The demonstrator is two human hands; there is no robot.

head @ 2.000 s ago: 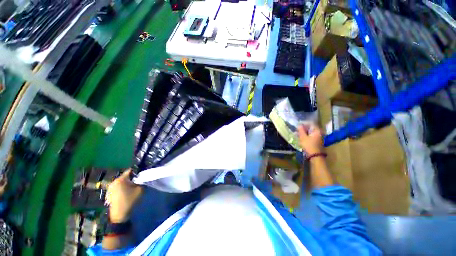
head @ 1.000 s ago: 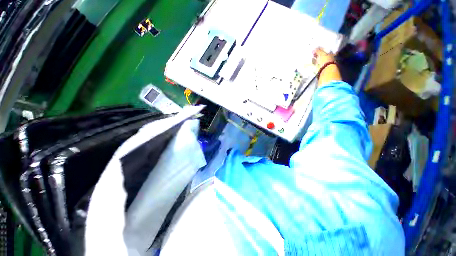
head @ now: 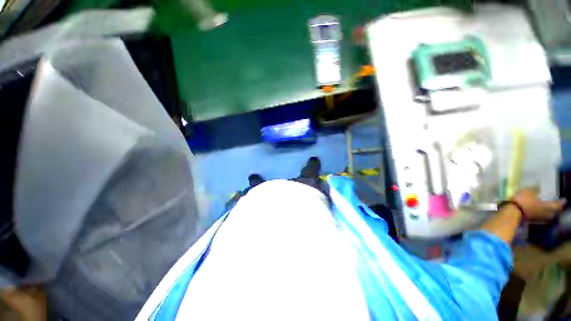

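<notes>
My left hand is blurred and cut off at the bottom left corner, at the lower edge of the black trays that it holds. A whitish-grey limp sheet drapes over the trays and hides most of them. My right hand is blurred at the lower right edge of a white machine top, fingers stretched to the right, with nothing visible in it. A yellowish strip and crinkled clear plastic lie on the machine top.
A pale green device with a dark window sits on the machine, with a red button and pink patch near its front. A whitish handheld device lies on the green surface. A blue object is below that surface's edge.
The view has turned, and the machine now appears farther right. The yellowish strip and clear plastic, in my right hand at first, now lie on the machine. The draped trays stay at my left.
</notes>
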